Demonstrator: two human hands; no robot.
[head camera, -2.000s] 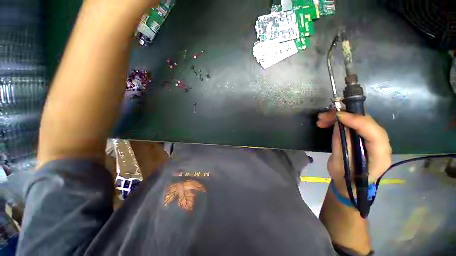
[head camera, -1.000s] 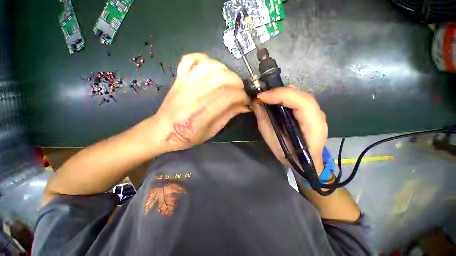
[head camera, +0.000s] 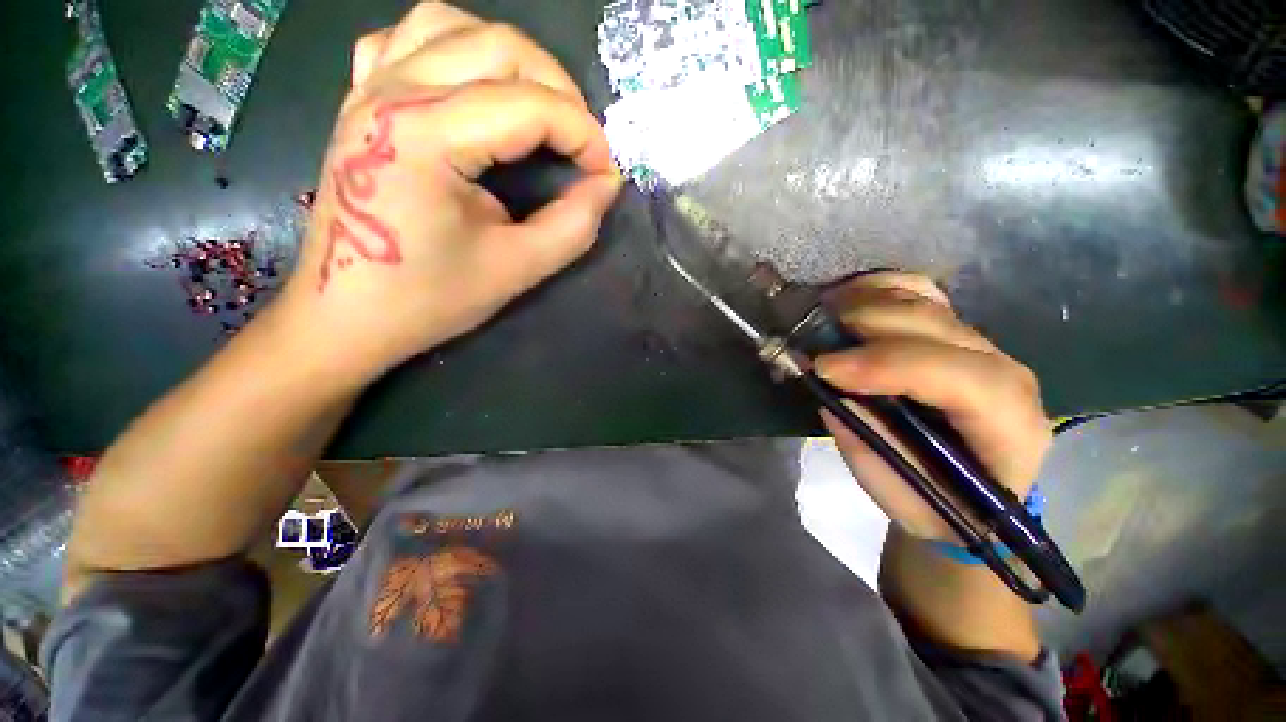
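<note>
My right hand (head camera: 938, 402) holds the soldering iron (head camera: 973, 487) by its black handle. The thin bent metal tube (head camera: 712, 294) beside it points up and left, its end near the lower left edge of the boards. My left hand (head camera: 466, 198) has thumb and forefinger pinched together at the lower left corner of a glaring white circuit board (head camera: 684, 134). Whatever is between the fingertips is too small to tell. More worked boards (head camera: 776, 57) overlap behind it, green at their right ends.
Small dark red components (head camera: 223, 275) lie in a loose pile left of my left hand. Two separate green boards, one the waiting board (head camera: 226, 64), lie at the upper left. A black fan grille (head camera: 1241, 35) is at the upper right. A round roll (head camera: 1269, 169) shows at the right edge.
My left hand has moved up and left, its pinched fingertips now at the board's corner. The iron now tilts further left, with my right hand lower and further right.
</note>
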